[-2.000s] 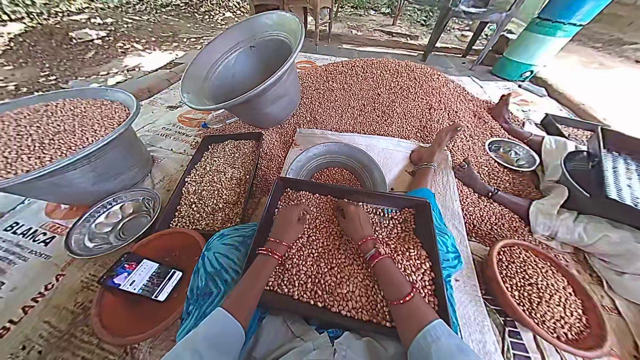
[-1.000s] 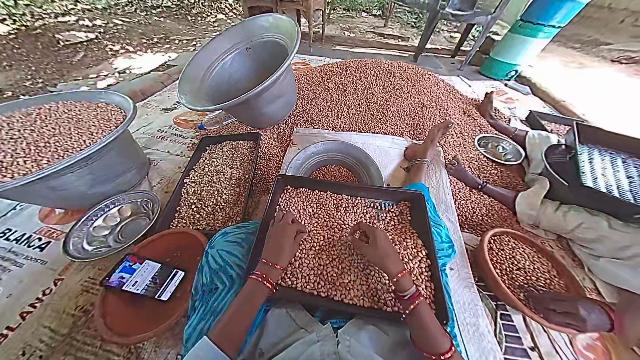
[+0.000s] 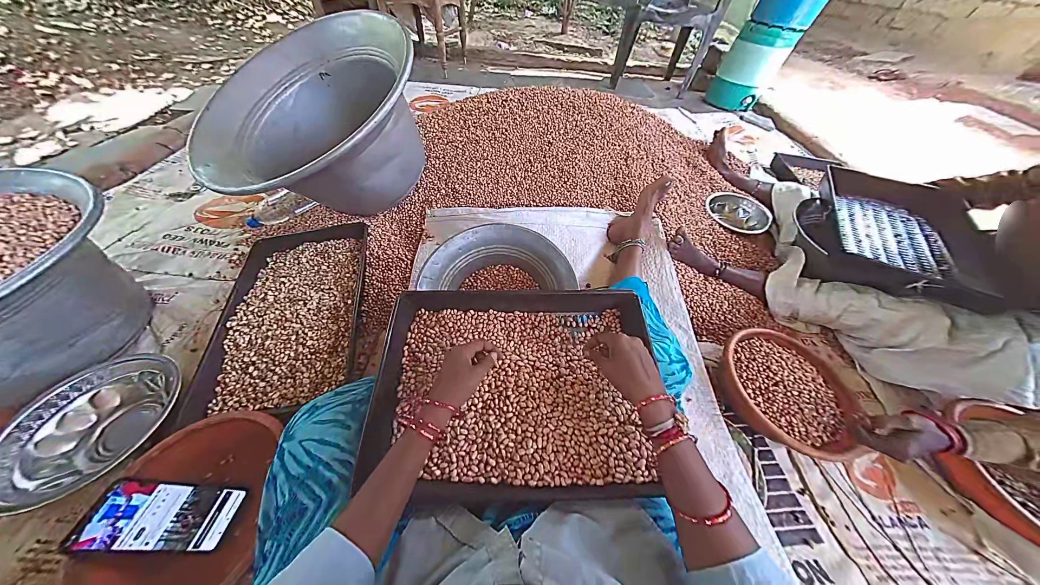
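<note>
A dark rectangular tray (image 3: 382,398) with a layer of shelled peanuts (image 3: 528,406) rests across my lap. Over its left half is my left hand (image 3: 465,370), fingers curled, fingertips close together; whether a nut is between them cannot be told. My right hand (image 3: 624,366) hovers above the tray's right side, fingers bent, near a bare perforated patch (image 3: 578,322). Just beyond the tray, a round metal basin (image 3: 439,264) holds more nuts.
A peanut heap (image 3: 552,146) lies ahead, a tilted metal pot (image 3: 382,162) beside it. Left are a tray of paler nuts (image 3: 288,325), a large pot (image 3: 73,325), a metal plate (image 3: 158,406) and a phone (image 3: 154,517). At right, another person's hand (image 3: 906,436) touches a clay bowl (image 3: 731,390).
Both my hands have shifted over the tray; my right hand is farther right than a second ago. The other person's hand has moved from over the clay bowl to its rim.
</note>
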